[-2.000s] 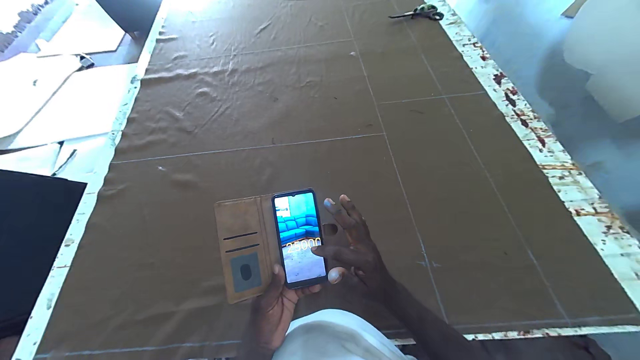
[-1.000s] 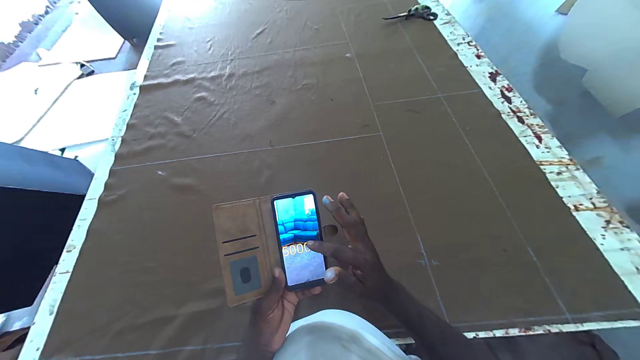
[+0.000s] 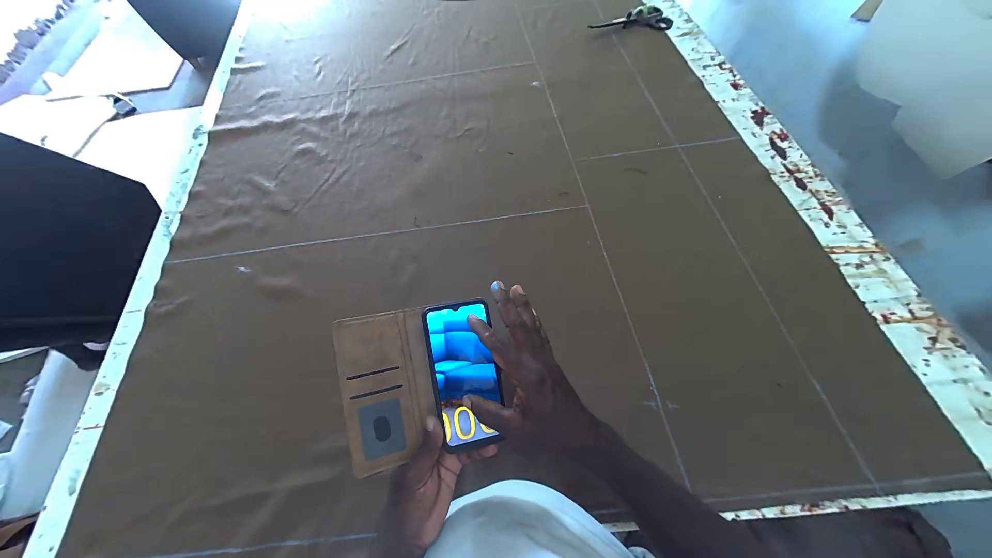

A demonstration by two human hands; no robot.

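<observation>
My left hand [image 3: 428,484] grips a smartphone [image 3: 465,364] by its lower end, screen up, with the brown wallet case [image 3: 368,349] folded out to the left. The screen is lit with an enlarged picture of a blue sofa and yellow digits. Over the screen's right side is my right hand [image 3: 535,380], its thumb at the lower part and its index finger near the top, fingers spread and holding nothing. Under both hands lies brown sheet material [image 3: 372,279] with pale drawn lines, spread over a table.
Scissors [image 3: 637,18] lie at the far right of the sheet. The table's stained white edge [image 3: 891,287] runs down the right side. Beyond the left edge are a dark object [image 3: 70,248] and white sheets [image 3: 147,139]. At upper right is a pale sheet [image 3: 930,85].
The picture on the phone screen has grown larger. My right index finger and thumb have spread apart over the screen. The dark object at the left has shifted. My left hand still holds the phone.
</observation>
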